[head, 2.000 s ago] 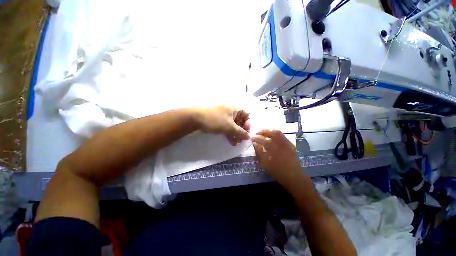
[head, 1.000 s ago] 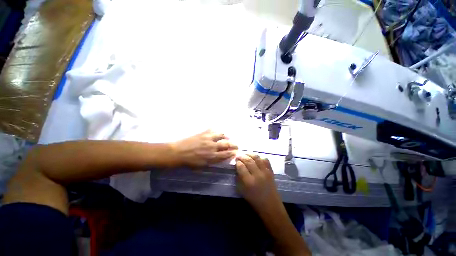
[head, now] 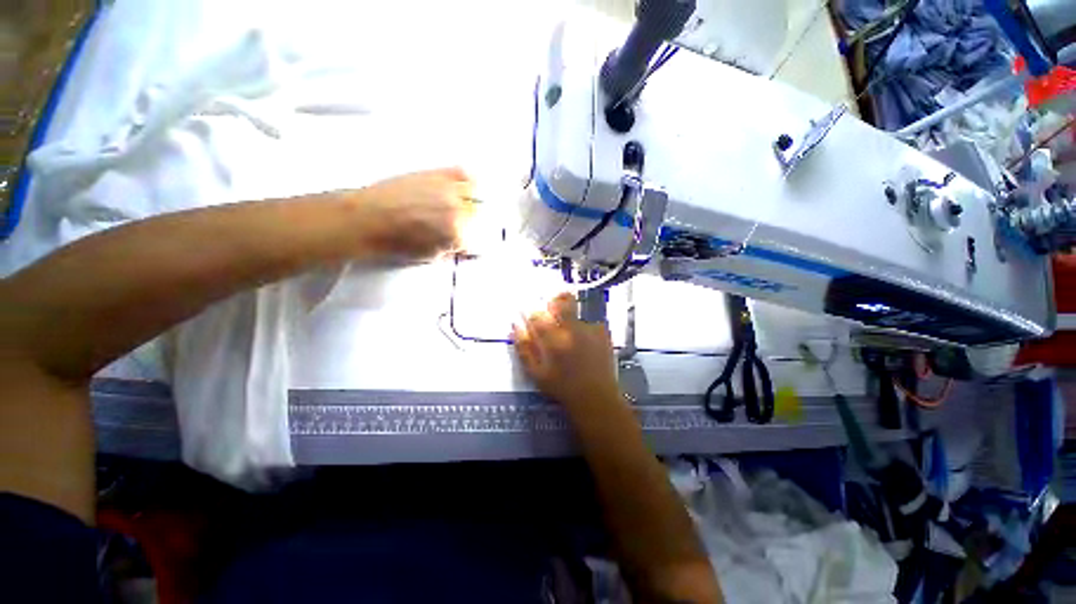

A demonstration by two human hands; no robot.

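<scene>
The white cloth (head: pixel 236 153) lies left of the needle area, crumpled at the far left, with a part hanging over the table's front edge. My left hand (head: pixel 427 215) is on the cloth left of the machine head, fingers curled and washed out by glare; its grip is unclear. My right hand (head: pixel 561 345) is just in front of the presser foot area, fingertips under the left end of the sewing machine (head: pixel 708 177). Glare hides what its fingers touch. The needle is not clearly visible.
Black-handled scissors (head: pixel 741 375) lie under the machine arm, beside a yellow piece (head: pixel 787 405). A paddle-shaped metal piece (head: pixel 634 380) is right of my right hand. A measuring strip (head: pixel 413 418) runs along the table's front edge. White cloth (head: pixel 779 531) is heaped low at right.
My hands were together near the front edge; now they are apart. My left hand has moved away from me beside the head, and my right hand is by the presser foot. The cloth has moved back, baring the bed.
</scene>
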